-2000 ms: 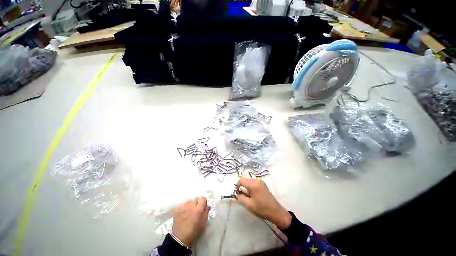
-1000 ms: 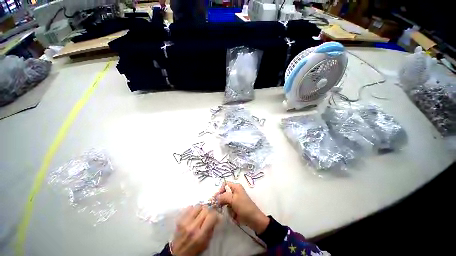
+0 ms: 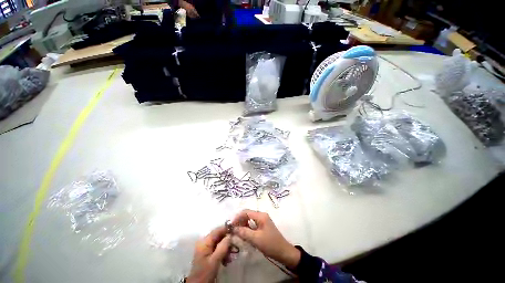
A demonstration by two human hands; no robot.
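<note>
My left hand (image 3: 210,256) and my right hand (image 3: 267,237) meet at the near middle of the table. Their fingertips pinch a small metal hook (image 3: 229,225) between them, with a darker loop hanging below at the left fingers. A small pale object (image 3: 252,223) shows at my right fingers. A thin cord (image 3: 281,267) runs from under my right hand towards the sleeve. A loose pile of metal hooks (image 3: 230,185) lies just beyond my hands. An open clear bag of hardware (image 3: 267,149) lies behind the pile.
Empty clear wrappers (image 3: 91,199) lie at the left, beside yellow tape (image 3: 69,141). Full hardware bags (image 3: 349,157) lie right of the pile. A fan (image 3: 344,83) stands behind them. An upright clear bag (image 3: 263,83) leans on the black fabric stack (image 3: 207,69). A person's hand (image 3: 189,8) shows behind.
My right hand has moved left and nearer to me, and my left hand has come to meet it at the metal piece. The view has shifted slightly.
</note>
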